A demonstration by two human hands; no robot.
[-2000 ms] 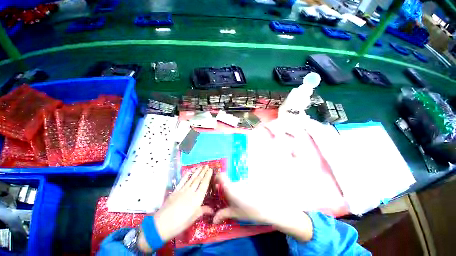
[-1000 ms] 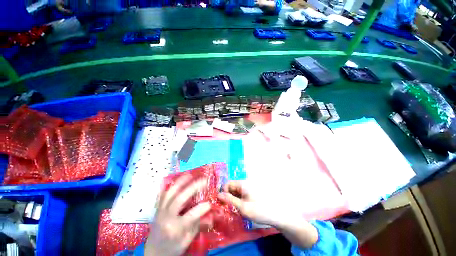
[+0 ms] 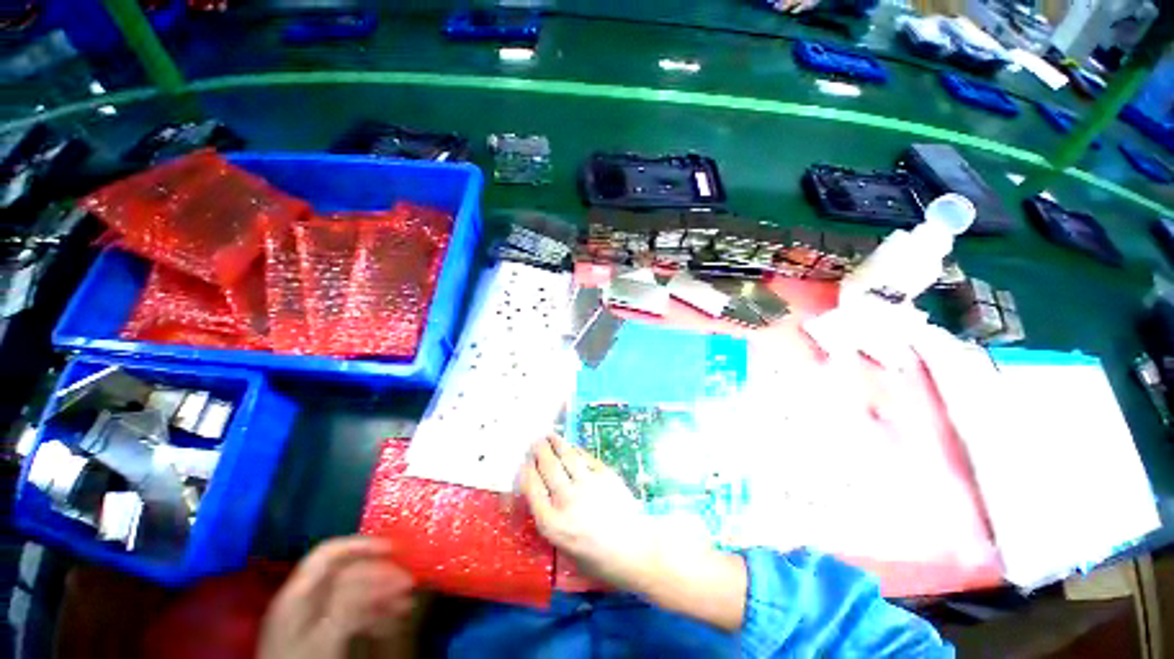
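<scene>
A green circuit board (image 3: 618, 435) lies on the blue work sheet (image 3: 663, 363), its right part washed out by glare. My right hand (image 3: 592, 512) is at the board's lower left edge, fingers close together; whether they grip it is hidden. A flat red bubble bag (image 3: 464, 534) lies left of my right hand, over the near end of the white dotted sheet (image 3: 496, 373). My left hand (image 3: 341, 599) is blurred at the bottom edge, beside the bag's lower left corner; its grip is unclear.
A large blue bin (image 3: 451, 290) holds red bags at the left. A small blue bin (image 3: 245, 476) holds silvery parts. Rows of small modules (image 3: 721, 245) and a white bottle (image 3: 901, 264) stand behind the mat. White papers (image 3: 1075, 451) lie right. Black housings (image 3: 654, 180) sit behind.
The green board now shows uncovered on the blue sheet. The red bag between my hands has gone from there, and one lies further left. My left hand moved left and down. The view has shifted left.
</scene>
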